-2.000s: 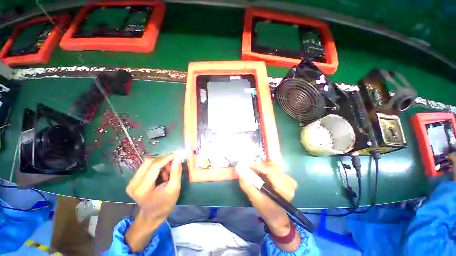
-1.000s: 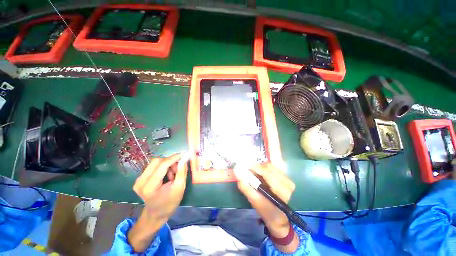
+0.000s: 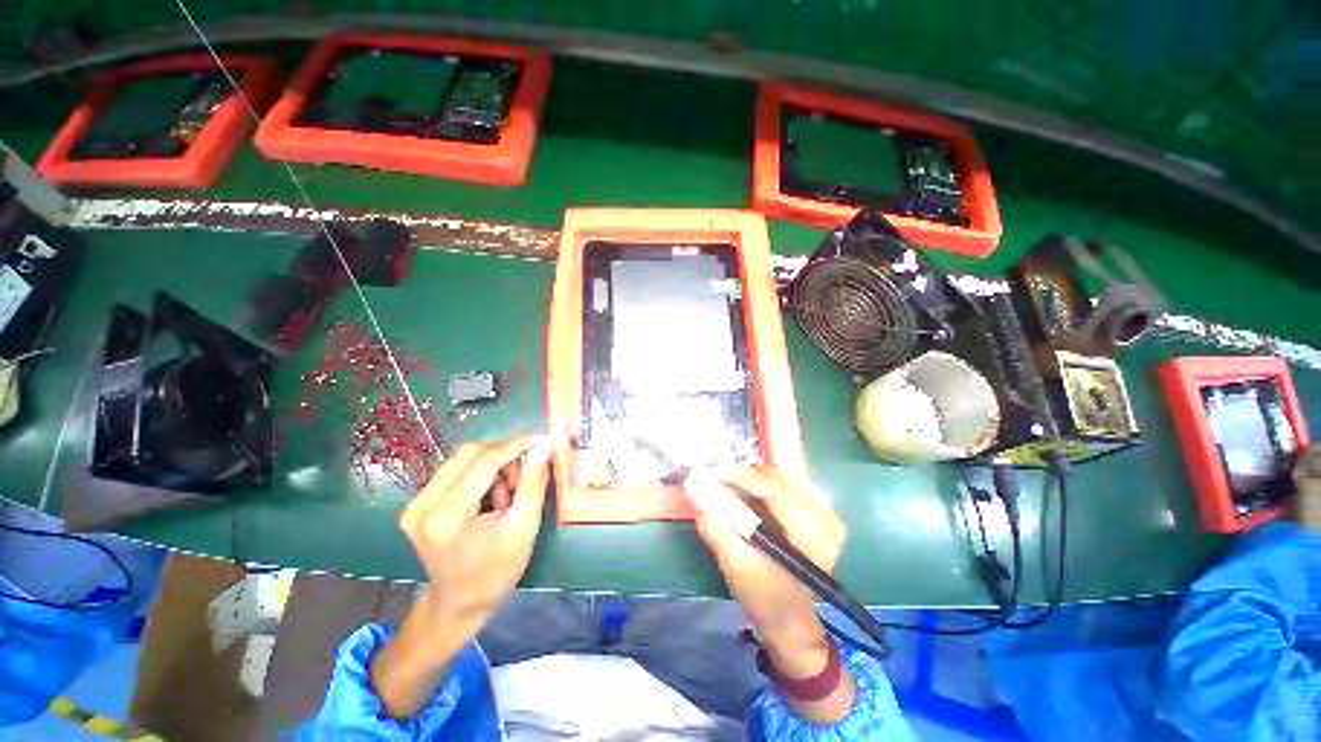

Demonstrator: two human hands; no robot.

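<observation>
An open tablet unit lies in an orange-red frame in front of me. The circuit board at its near end is washed out by glare. My right hand is shut on the soldering iron, whose tip points up-left over the near end of the unit. My left hand is at the frame's near left side, with thumb and forefinger pinched together. A thin strand runs from the top left down to this hand. It looks like solder wire; its end at the fingertips is too small to see.
Left of the unit are a pile of red and silvery bits, a small grey block and a black square fan. Right are a round fan, a whitish cup and an iron holder. Framed units lie behind; a person's sleeve is right.
The view has shifted slightly. Both hands stay at the near end of the unit, with nothing let go. The iron's dark tip shows more clearly over the board.
</observation>
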